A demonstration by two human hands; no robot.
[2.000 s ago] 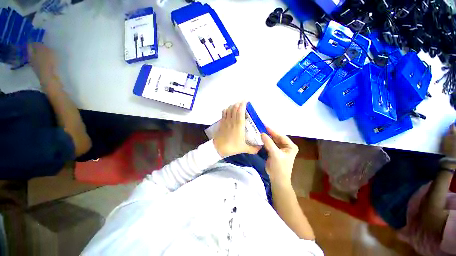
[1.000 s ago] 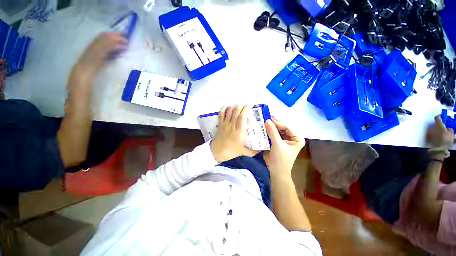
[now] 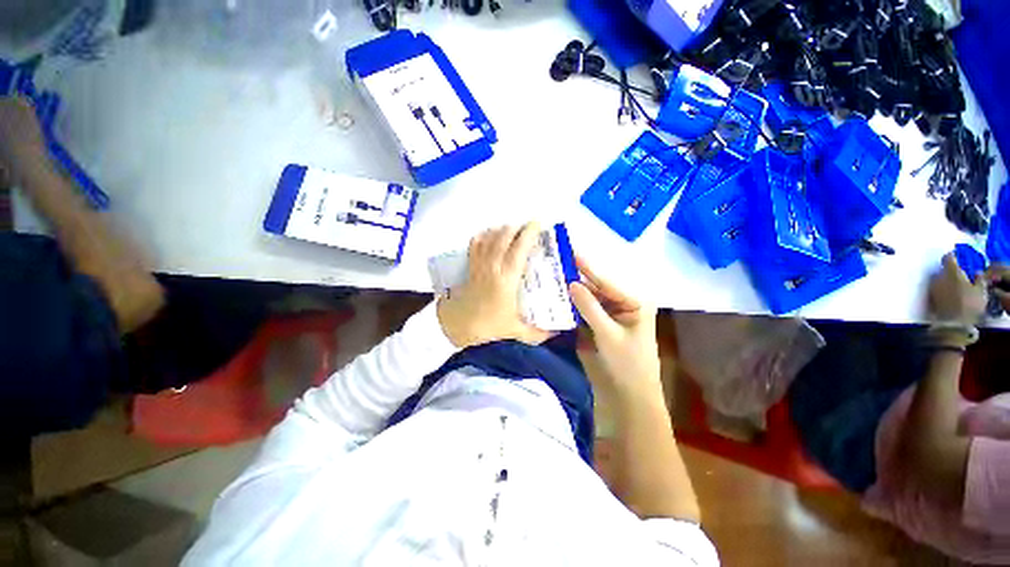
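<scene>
My left hand (image 3: 494,290) is closed around a white retail box (image 3: 548,286) at the table's front edge, its fingers over the upper face. The box shows small print and a blue end. My right hand (image 3: 611,321) holds the blue end flap with thumb and fingers. What is inside the box is hidden. A printed retail box (image 3: 346,210) with a blue end flap lies left of my hands. Flat unfilled boxes (image 3: 421,109) lie stacked behind it.
Loaded blue trays (image 3: 775,210) lie piled at right, with a black cable heap (image 3: 831,55) behind. A co-worker's arm (image 3: 78,210) reaches over blue-edged boxes (image 3: 61,150) at far left. Another person's hands (image 3: 961,294) hold something blue at far right. Rubber bands (image 3: 341,120) lie at upper left.
The left co-worker's hand took the upright box from the upper left and moved it away to the far left. My hands stay on the box, which has tilted and turned slightly.
</scene>
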